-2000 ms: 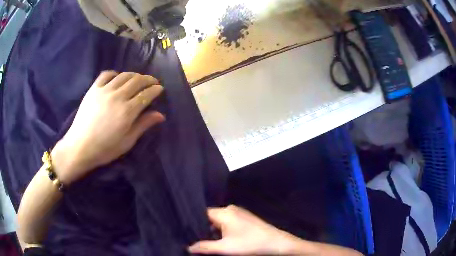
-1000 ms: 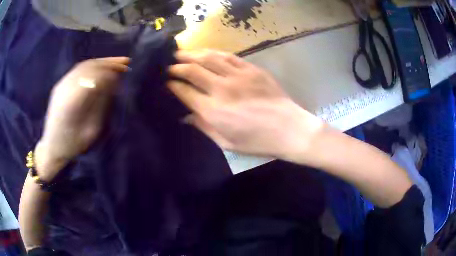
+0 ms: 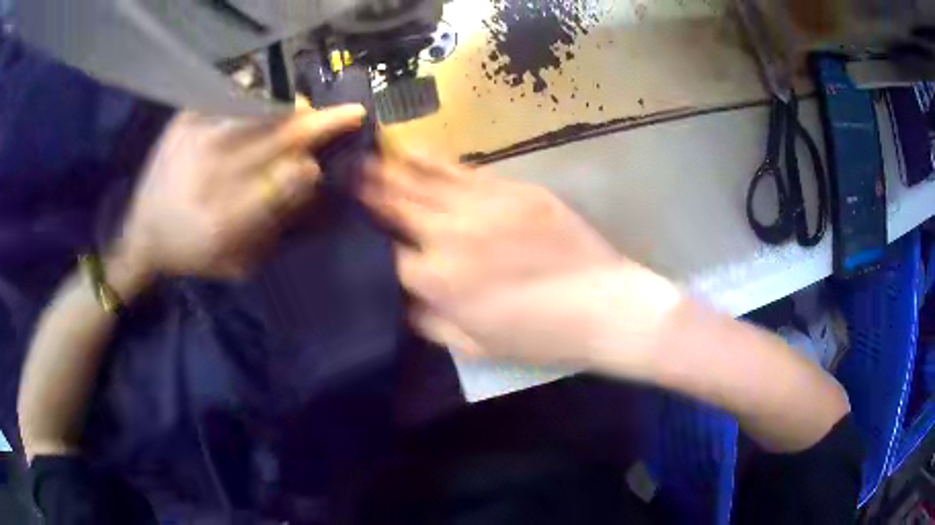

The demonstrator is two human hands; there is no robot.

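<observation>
Dark navy fabric (image 3: 308,318) runs from the sewing machine's needle area (image 3: 343,77) down over the table's left side in large folds. My left hand (image 3: 226,190), slightly blurred, lies on the cloth at the left, its index finger stretched towards the needle area. My right hand (image 3: 502,261), also blurred, holds the right edge of the cloth just below the needle area, fingertips near those of my left hand. The machine head (image 3: 154,41) overhangs the upper left. A grey ridged part (image 3: 408,99) sits right of the needle area.
Black-handled scissors (image 3: 787,185) and a flat dark-blue phone-like object (image 3: 856,169) lie at the right of the table. The tan bed plate (image 3: 636,72) has black speckles. Blue baskets (image 3: 877,328) stand below the table's right edge.
From the lower middle, my right hand has come up to the cloth near the needle area. My left hand has moved up close to the needle area. The grey ridged part now shows.
</observation>
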